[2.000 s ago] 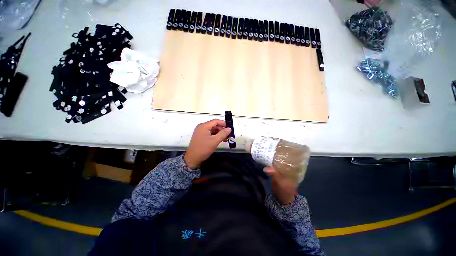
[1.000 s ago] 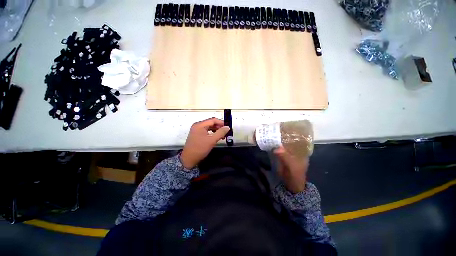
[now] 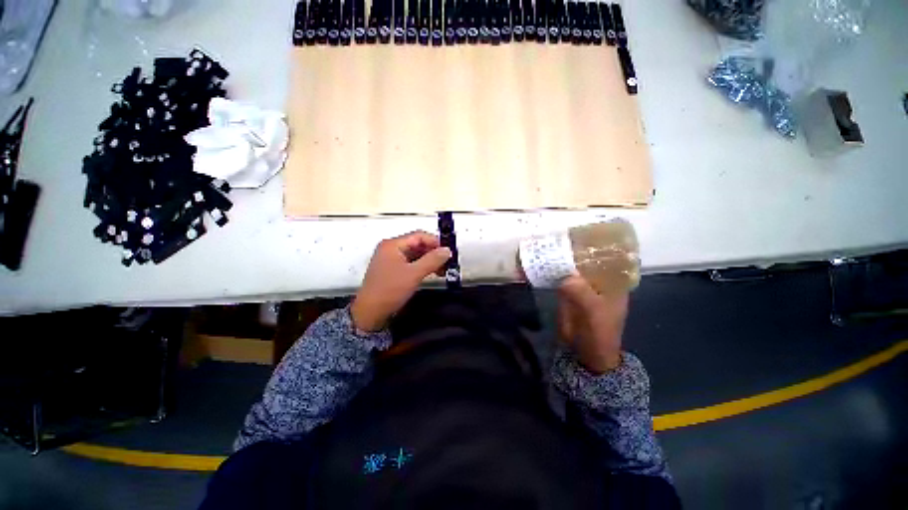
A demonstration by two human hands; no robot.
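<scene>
My left hand (image 3: 396, 279) pinches a narrow black tab (image 3: 447, 249) between thumb and fingers, upright in view at the table's front edge. A pale round spot shows near its lower end. My right hand (image 3: 594, 317) holds a glue bottle (image 3: 601, 254) on its side, with yellowish-brown contents and a white printed label. Its pale nozzle is blurred and faces the tab; whether it touches cannot be told. The plywood board (image 3: 463, 129) lies beyond my hands, with a row of finished tabs (image 3: 458, 22) along its far edge and one tab (image 3: 627, 70) below the row at right.
A pile of black tabs (image 3: 149, 169) lies left of the board, with a crumpled white cloth (image 3: 239, 142) beside it. At right are blue-grey small parts (image 3: 754, 92), a dark bag of parts (image 3: 732, 14), a small open box (image 3: 832, 122) and clear plastic (image 3: 836, 40).
The bottle in my right hand has moved right and up, a little away from the tab. My left hand still holds the tab, slightly further left. The view has shifted, so the board sits higher and further left.
</scene>
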